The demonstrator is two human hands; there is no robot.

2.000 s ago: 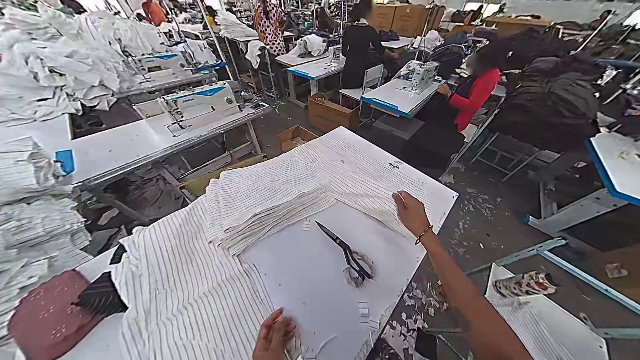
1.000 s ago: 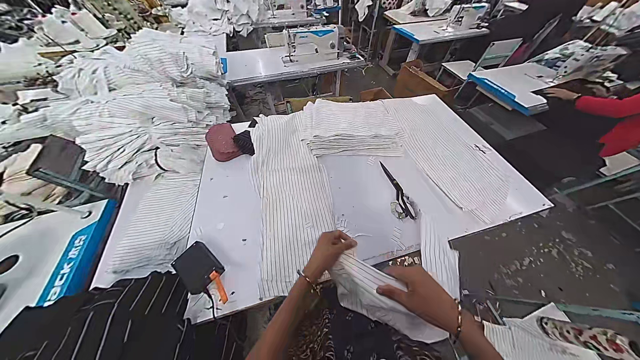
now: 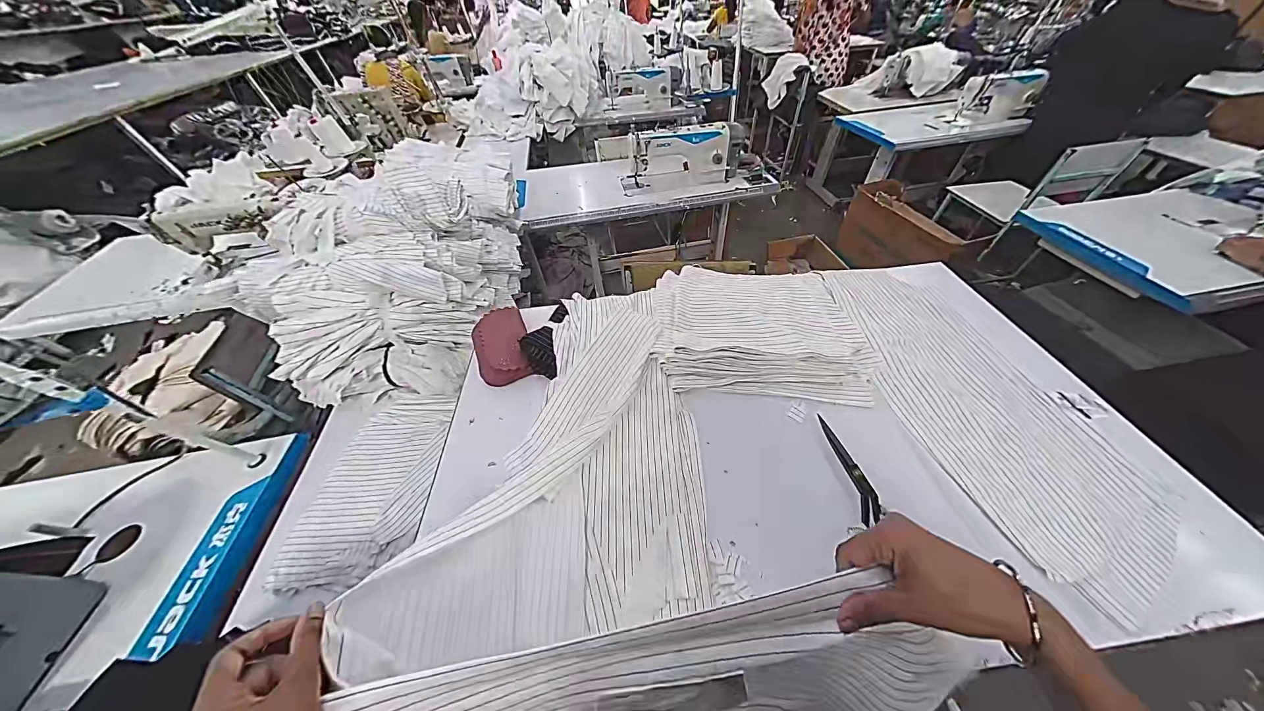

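A white striped fabric piece (image 3: 632,647) stretches across the near edge of the table. Its left end is pinched by my left hand (image 3: 267,660), and my right hand (image 3: 923,583) grips its upper edge at the right. Just beyond my right hand lies a pair of black-handled or dark-bladed scissors (image 3: 851,470), their handles hidden by the hand. A folded stack of striped fabric (image 3: 765,341) rests at the table's far side. Long striped panels (image 3: 1007,434) spread down the right, and others (image 3: 642,494) run toward me. Small white scraps (image 3: 729,573) lie mid-table.
A big heap of striped fabric (image 3: 395,286) stands at the left, beside a maroon item (image 3: 501,348). A sewing machine (image 3: 681,156) sits on a table ahead, with cardboard boxes (image 3: 894,225) near it. Another machine table (image 3: 212,563) is close at my left.
My hands have moved apart, from close together on the fabric to wide apart, with the piece now stretched between them. A fabric strip now slants across the left panels.
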